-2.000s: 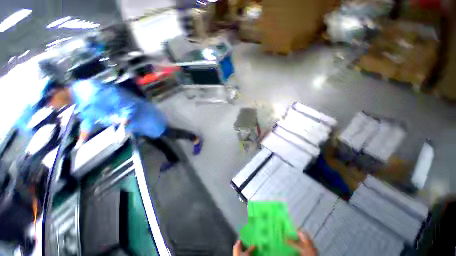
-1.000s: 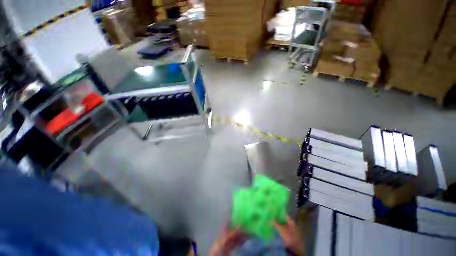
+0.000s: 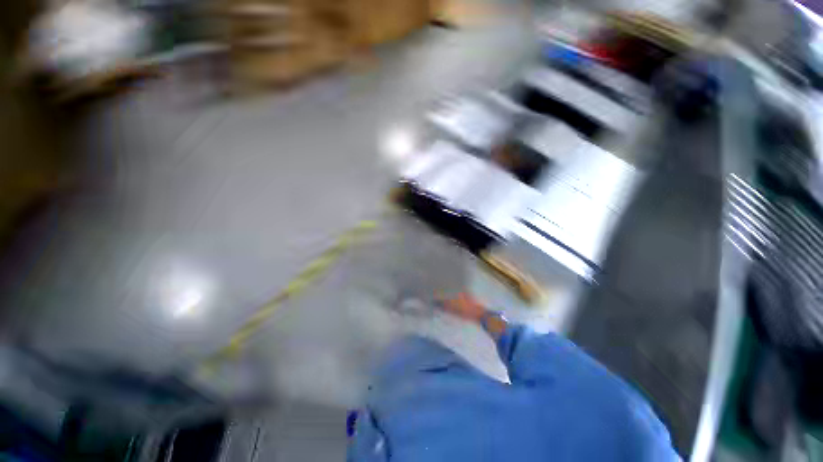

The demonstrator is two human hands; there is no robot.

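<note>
The view is strongly blurred. A bare hand, which looks like my right hand (image 3: 465,307), reaches out at the lower centre from a light blue sleeve (image 3: 577,370). Its fingers are smeared and I cannot tell whether it holds anything. A pale grey-white shape lies just below it, too blurred to name. My left hand is not in view. White-silver metal housings (image 3: 577,194) stand in rows beyond the hand, at the upper right, with dark ends (image 3: 447,217) towards me. No green sheet shows.
A conveyor (image 3: 722,361) with a pale rail runs down the right side. A dark mat (image 3: 632,289) lies between it and the housings. Yellow tape (image 3: 298,284) crosses the grey floor. Brown cartons (image 3: 298,36) stand at the top left. Dark equipment is at the bottom left.
The view has swung strongly, bringing the conveyor to the right side. The green sheets and one hand have gone out of sight. A blue sleeve now shows at the bottom.
</note>
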